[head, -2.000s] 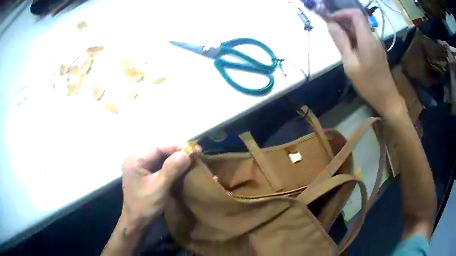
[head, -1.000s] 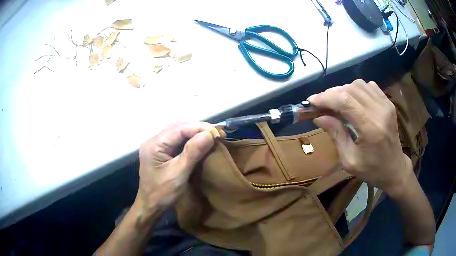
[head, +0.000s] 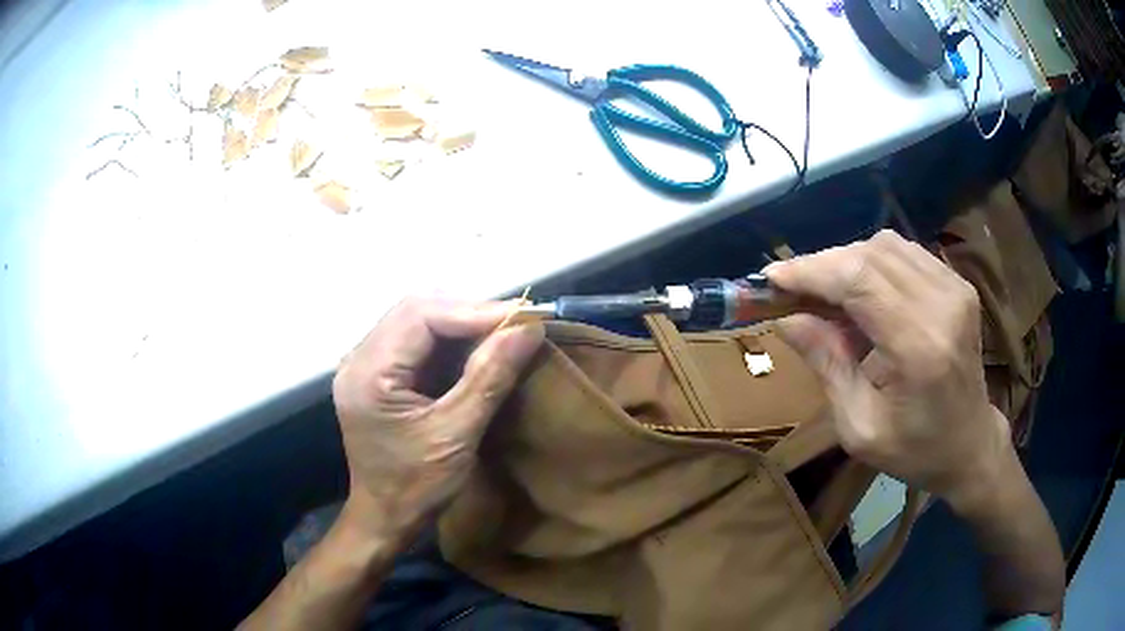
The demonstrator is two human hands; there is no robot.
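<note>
A tan handbag (head: 642, 518) lies over my lap, its mouth open toward the table, with part of the gold zipper (head: 728, 431) showing inside. My left hand (head: 426, 394) pinches the bag's top-edge corner, where a small yellow-tan tab (head: 523, 313) sticks up. My right hand (head: 882, 358) holds a pen-like thread burner (head: 629, 306) level, its metal tip at the tab. Whether the tip touches the tab is hard to tell. My fingers hide part of the corner.
Teal-handled scissors (head: 660, 123) lie on the white table (head: 309, 271). Tan offcuts (head: 265, 117) and thread bits lie at the upper left. A dark round disc (head: 894, 35) and cables are at the far right table edge. More tan bags (head: 999, 259) are at right.
My right hand has brought the burner down from over the table's far right to the bag corner. Since a second ago the tab has turned and now stands up more thinly.
</note>
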